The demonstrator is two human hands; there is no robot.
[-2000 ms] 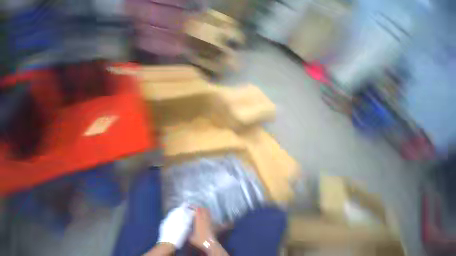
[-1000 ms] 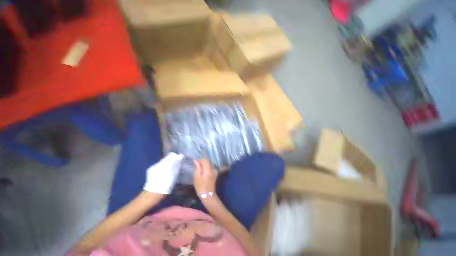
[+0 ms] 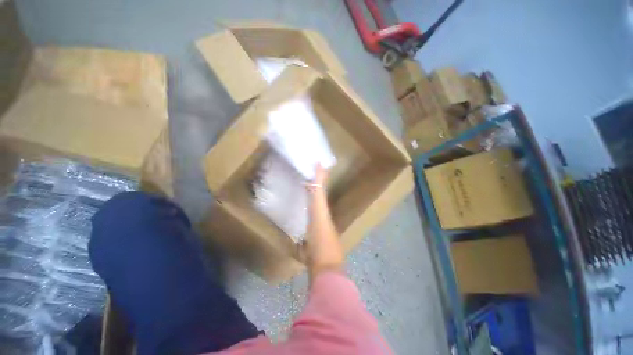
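My right hand [image 3: 318, 177], bare with a wrist band, reaches over the open bag carton [image 3: 375, 149] and holds a white bubble bag [image 3: 300, 137] by its lower end. The bag is slightly blurred. A pile of white bags [image 3: 281, 191] lies in the carton below it. The packing carton, filled with bagged black parts [image 3: 52, 243], shows at the left beyond my knee, with its flap [image 3: 94, 132] folded out. My left hand is out of the picture.
A small open carton [image 3: 229, 66] with white plastic stands behind the bag carton. A red pallet jack [image 3: 389, 33] is at the top. At the right, a blue-green frame rack [image 3: 434, 243] holds brown cartons [image 3: 482, 191] and a blue bin [image 3: 510, 326].
The view has swung right, to the bag carton. My right hand has moved from the packing carton to the bag carton and taken hold of a white bag. My left hand has left the view.
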